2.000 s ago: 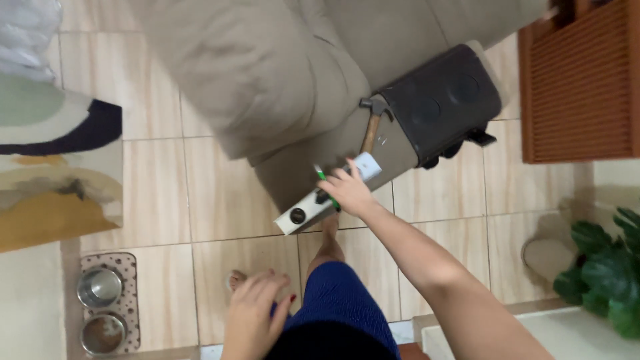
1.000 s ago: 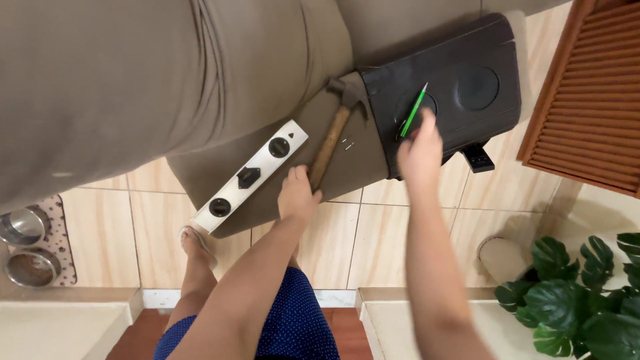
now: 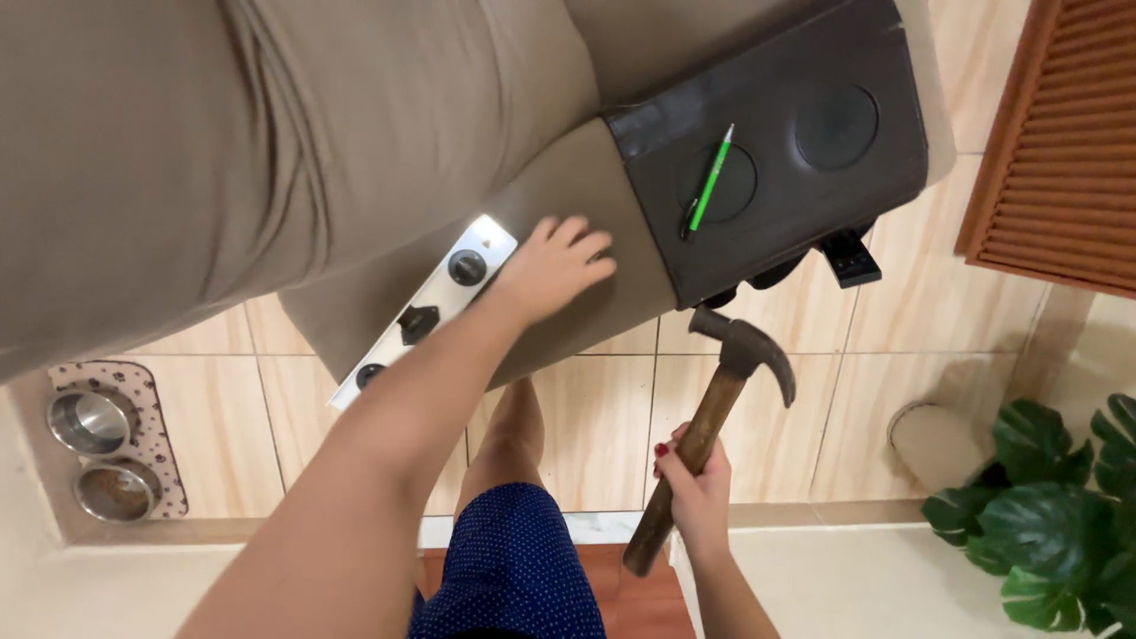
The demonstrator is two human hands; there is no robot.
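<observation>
My right hand [image 3: 701, 493] grips the wooden handle of a claw hammer [image 3: 710, 413], its metal head over the tiles by the sofa's edge. My left hand [image 3: 568, 257] rests on the brown fabric of the sofa arm [image 3: 612, 213], fingers apart and slightly bent; what lies under the fingertips is hidden. Beside that hand and partly under my left forearm lies a white spirit level [image 3: 444, 302] with dark round inserts. A green mechanical pencil [image 3: 713, 182] lies on the dark armrest tray [image 3: 772, 98] with two round recesses.
A sofa cushion [image 3: 311, 160] fills the upper left. Two steel pet bowls [image 3: 93, 422] stand on a mat at the left. A slatted wooden cabinet [image 3: 1065, 160] is at the right, above a leafy plant [image 3: 1047, 524]. My leg stands below the sofa.
My right hand has let go of the green pencil on the tray and taken the hammer, which lay on the sofa arm. My left hand has left the spot near the hammer's handle. Small metal pieces there are now out of sight.
</observation>
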